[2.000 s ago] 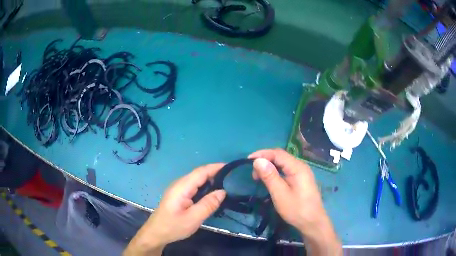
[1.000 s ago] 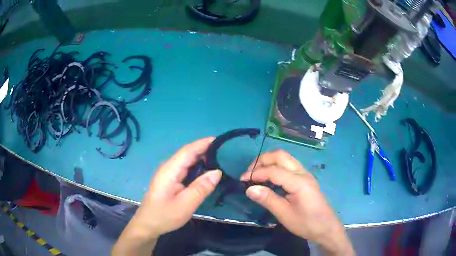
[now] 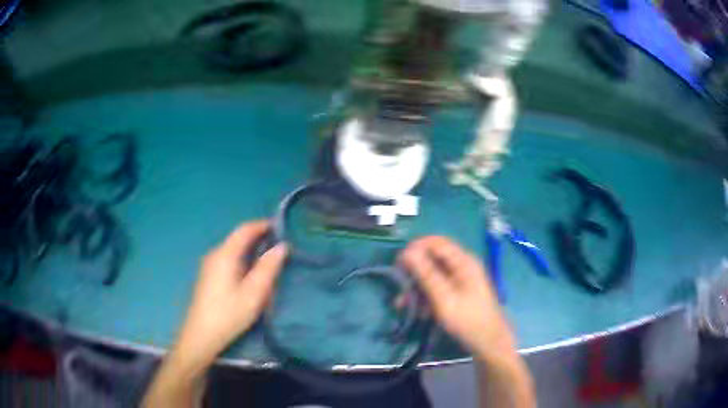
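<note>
The black headband assembly (image 3: 347,381) is held between my hands over the bench's front edge, its large band curving toward me. My left hand (image 3: 239,271) grips its left side, where a curved arm rises toward the press. My right hand (image 3: 451,287) grips its right side, near a thin curved arm (image 3: 371,273). The white press fixture (image 3: 383,169) sits just beyond the headband, under the ram. The frame is blurred, so details at the fingertips cannot be told.
The green hand press (image 3: 407,48) stands ahead, its cloth-wrapped handle (image 3: 495,119) hanging right. Blue-handled pliers (image 3: 496,247) and a black headband (image 3: 595,231) lie at right. Loose C-shaped trims (image 3: 64,207) lie at left. Another headband (image 3: 247,36) lies on the raised shelf.
The view has swung right, so the press now shows near the middle. The headband has turned and its large band is now visible, with my hands farther apart on its two sides.
</note>
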